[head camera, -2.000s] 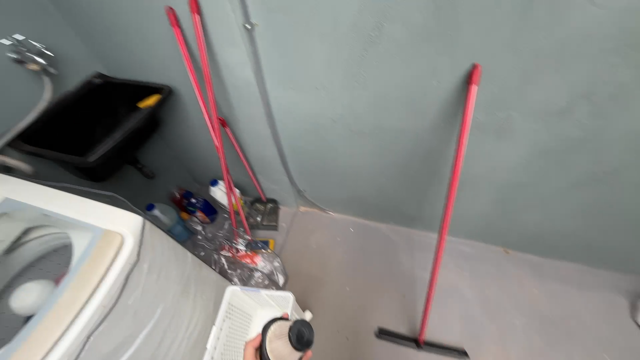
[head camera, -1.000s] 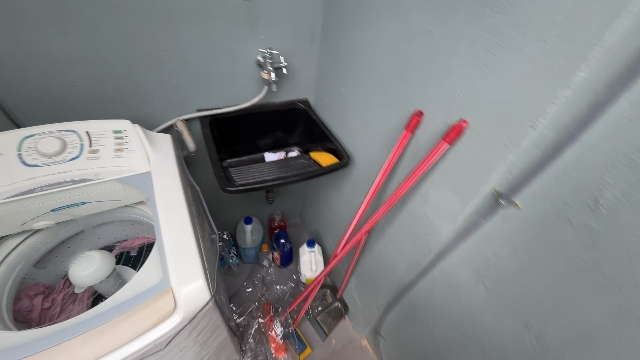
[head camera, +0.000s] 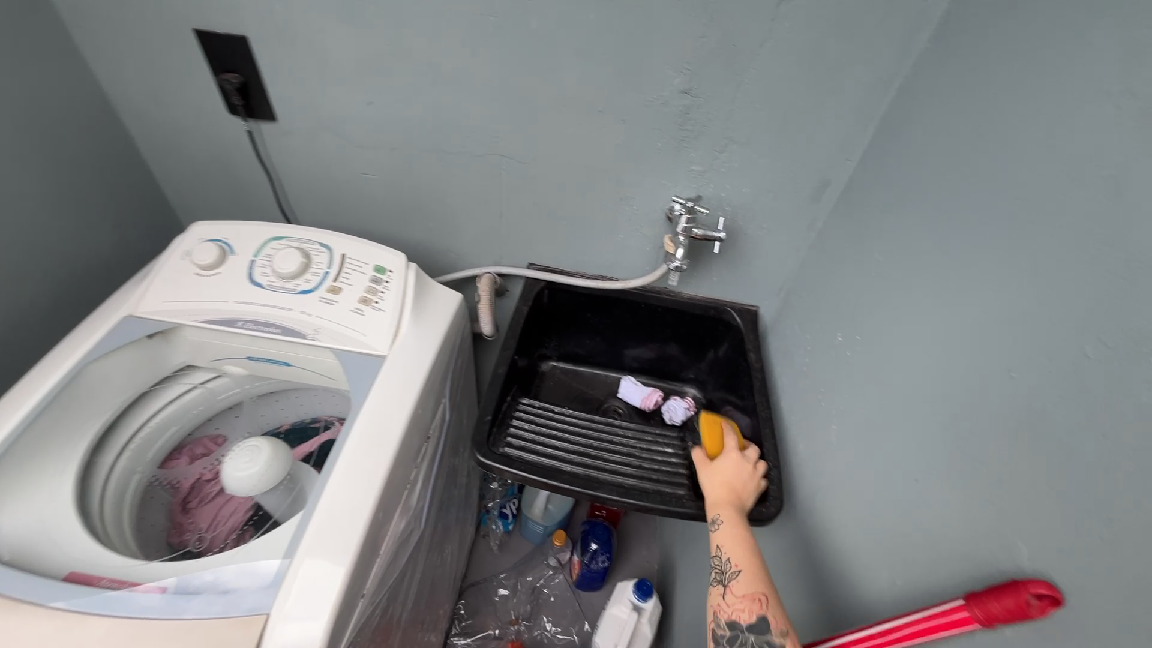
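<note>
My right hand (head camera: 733, 472) reaches over the right front part of a black plastic laundry sink (head camera: 531, 459), its fingers closed on a yellow scrub brush or sponge (head camera: 717, 435); which of the two cannot be told. Just left of it in the basin lie a small white-and-pink balled cloth (head camera: 677, 410) and a white-and-pink sock-like cloth (head camera: 640, 393). Ridges of a washboard run along the sink's front. My left hand is out of view.
A top-loading washing machine (head camera: 432, 360) with pink clothes (head camera: 207, 495) inside stands left. A chrome faucet (head camera: 688, 234) with a hose is above the sink. Below are cleaning bottles (head camera: 592, 553), a white jug (head camera: 627, 616) and clear plastic. A red pole (head camera: 972, 612) leans lower right.
The view has swung left to the sink and washer. My right hand has come into view on the yellow item, which lay untouched in the sink a second ago.
</note>
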